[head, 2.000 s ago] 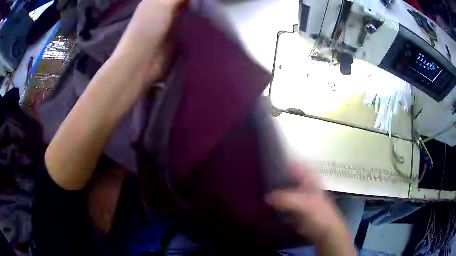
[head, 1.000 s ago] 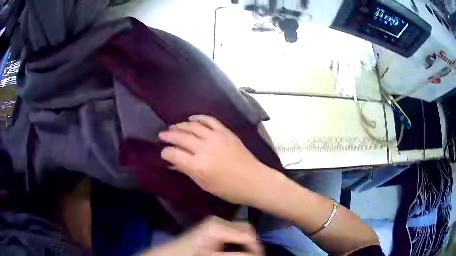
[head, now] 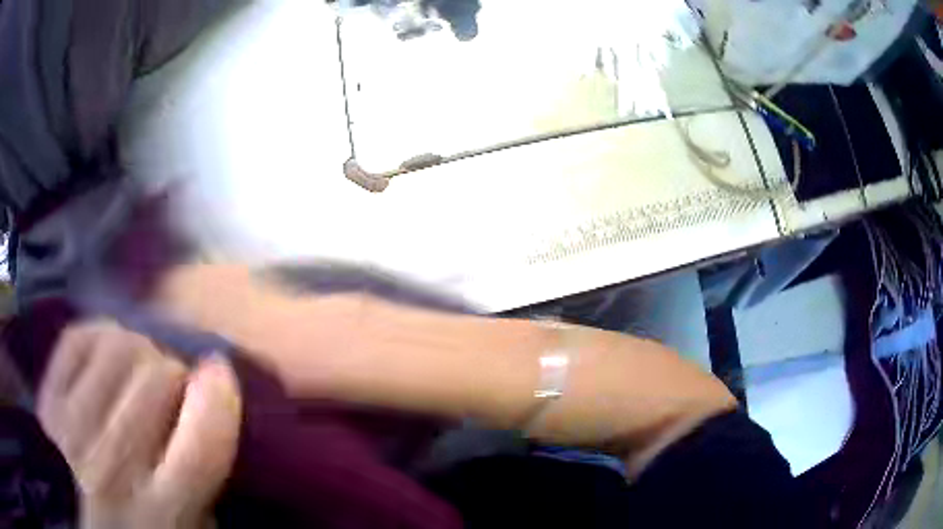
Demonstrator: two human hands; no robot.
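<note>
The maroon and grey garment point(head: 321, 455) lies across the lower left and the wearer's lap, partly blurred. My left hand point(head: 145, 413) is a fist at the lower left, closed on the garment cloth, with the thumb on top. My right forearm, with a bracelet, reaches across from the right. My right hand point(head: 191, 289) is blurred beside the grey and maroon cloth at the left, and its fingers are hidden. Dark grey folds of the garment rise at the upper left.
The pale machine table point(head: 465, 238) has ruler marks along its front edge. White tape strips point(head: 636, 78), a beige cord point(head: 708, 155) and yellow-green and blue snips point(head: 783, 119) lie at upper right. A maroon bundle with white strands point(head: 900, 300) is at the right.
My right hand has moved left from the middle of the garment. My left hand has moved to the lower left, drawing cloth with it. The view has shifted, leaving the machine panel out.
</note>
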